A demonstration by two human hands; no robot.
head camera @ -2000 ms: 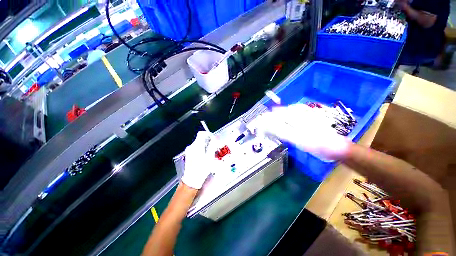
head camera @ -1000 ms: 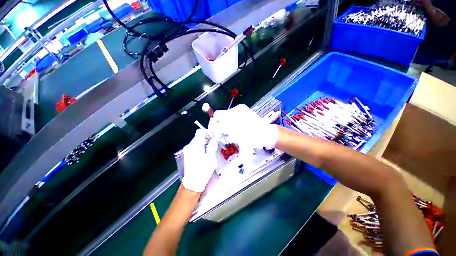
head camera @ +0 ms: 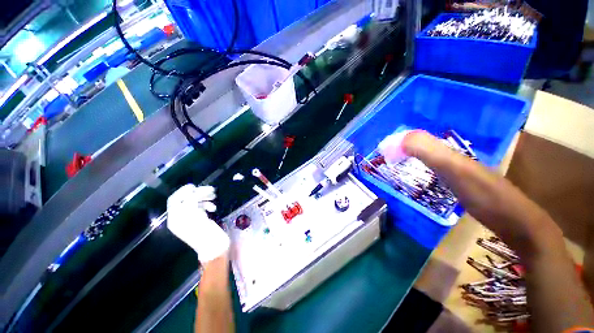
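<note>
The white-topped bench fixture sits on the green surface, with a red holder mid-top. A rod part stands tilted at its back edge behind the holder. My left hand, in a white glove, is off the fixture's left end, fingers loosely curled and apart, with nothing seen in it. My right hand, gloved, reaches into the near blue bin over a heap of rod parts. Its fingers are blurred and partly hidden, so its hold cannot be told.
Behind the fixture runs the dark green conveyor belt with red-headed parts. A white cup and black cables are at its rail. A carton with red-headed parts stands lower right. A far blue bin holds pale rods.
Both hands were together over the red holder a second ago. My left hand has moved left off the fixture, and my right hand has moved right into the near blue bin.
</note>
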